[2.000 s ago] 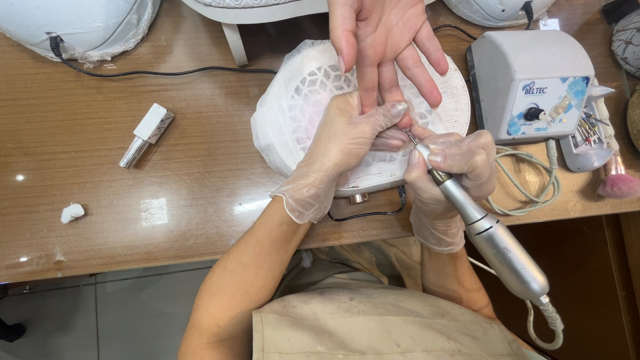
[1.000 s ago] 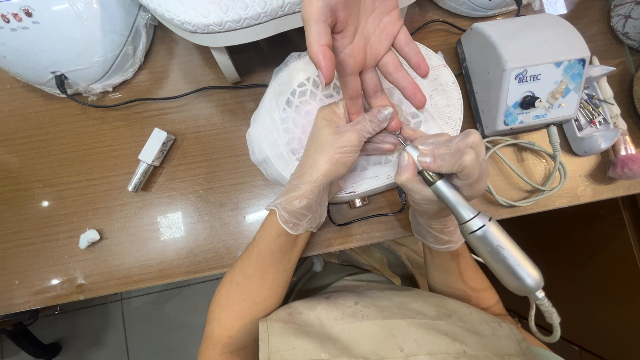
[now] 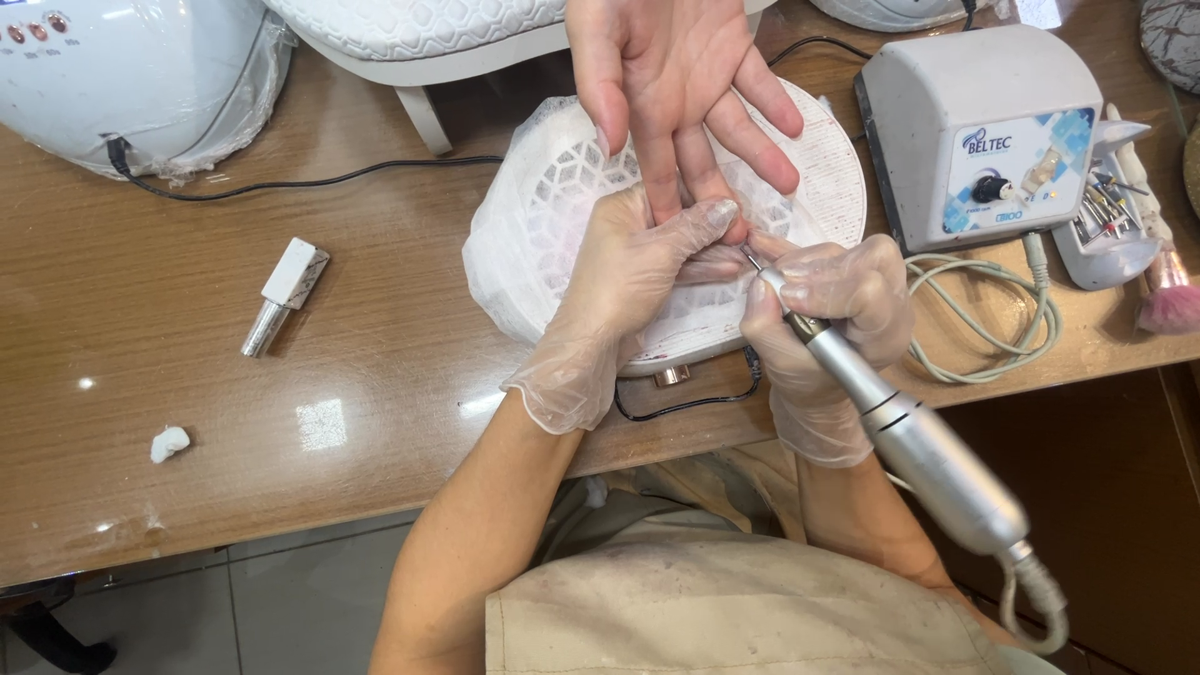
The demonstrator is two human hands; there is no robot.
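My left hand, in a clear disposable glove, grips a fingertip of another person's hand, which lies palm up over the white round dust collector. In my gloved right hand is a silver electric nail drill handpiece, held like a pen. Its thin bit points up and left at the held fingertip; whether it touches cannot be told. A thin white cover is spread over the collector's patterned grille, below both hands.
The Beltec drill control box stands at right with its coiled cable, a tray of drill bits and a pink brush. A nail lamp, a padded armrest, a small bottle and a white wad are around the left and back.
The view has shifted slightly. Both my hands keep their hold, and the other person's hand stays over the dust collector.
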